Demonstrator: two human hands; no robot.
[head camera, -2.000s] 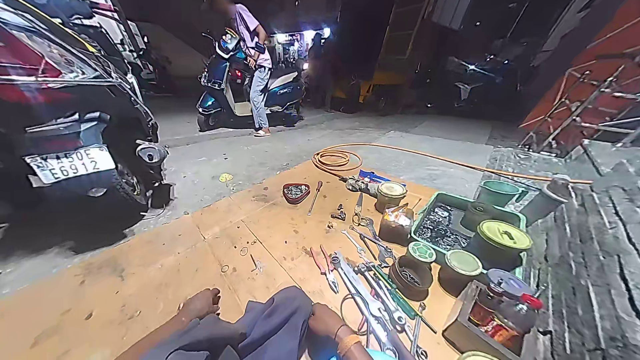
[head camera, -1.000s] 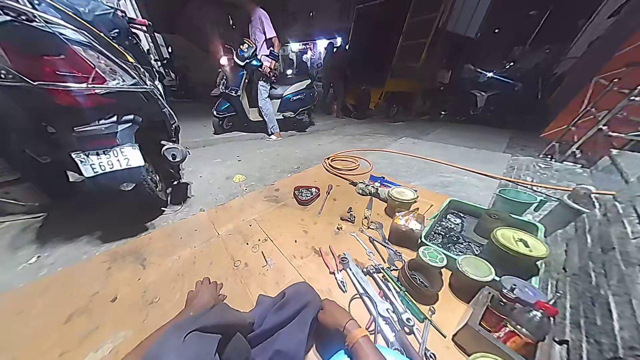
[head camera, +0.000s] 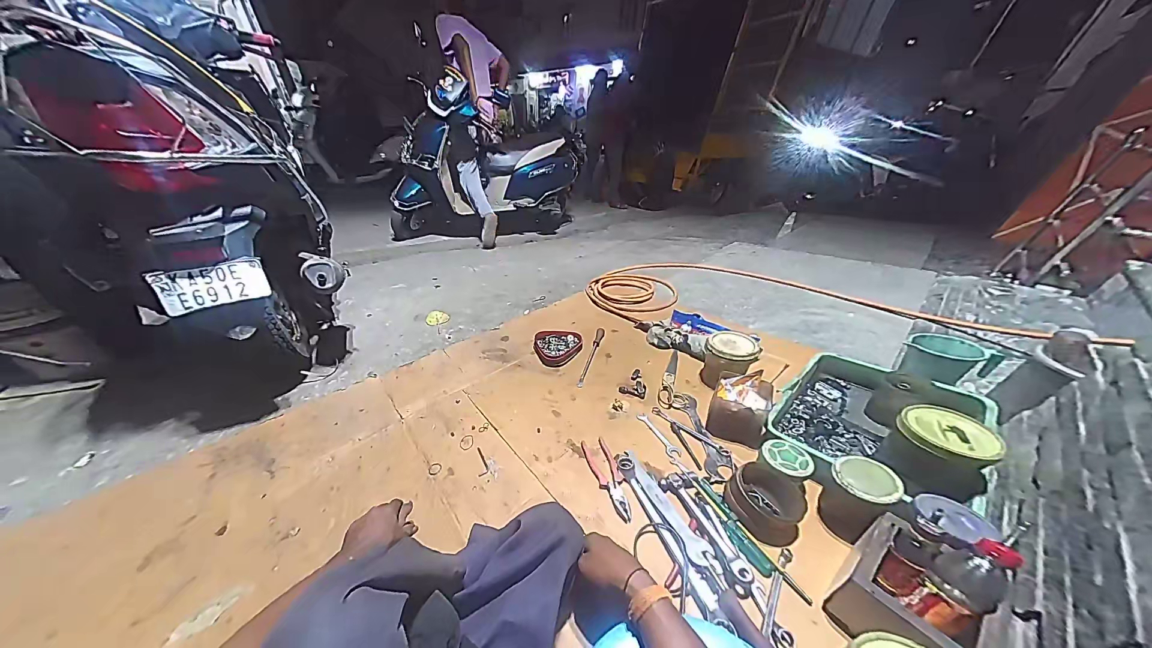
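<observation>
My left hand (head camera: 378, 529) rests by my left knee, over the board, its fingers loosely curled; whether it holds anything does not show. My right hand (head camera: 608, 562) lies against the dark trouser cloth (head camera: 522, 567) at my other knee, with an orange band at the wrist; its fingers are partly hidden. Just beyond it are red-handled pliers (head camera: 606, 477), a pile of spanners (head camera: 670, 513) and a green-handled screwdriver (head camera: 742, 540). Farther off lie another screwdriver (head camera: 590, 357), scissors (head camera: 669, 382) and a heart-shaped dish of small metal parts (head camera: 558, 346).
A green tray (head camera: 985, 409) of metal parts, lidded tubs (head camera: 859, 481) and a box of bottles (head camera: 868, 576) stand right. An orange hose (head camera: 634, 292) coils behind the wooden board (head camera: 342, 450). A scooter (head camera: 297, 234) is parked left; a person (head camera: 472, 63) is at another scooter (head camera: 531, 175).
The person at the far scooter has gone from standing upright to leaning over it with one leg stretched. A bright light now shines at the back right. My hands stay by my knees.
</observation>
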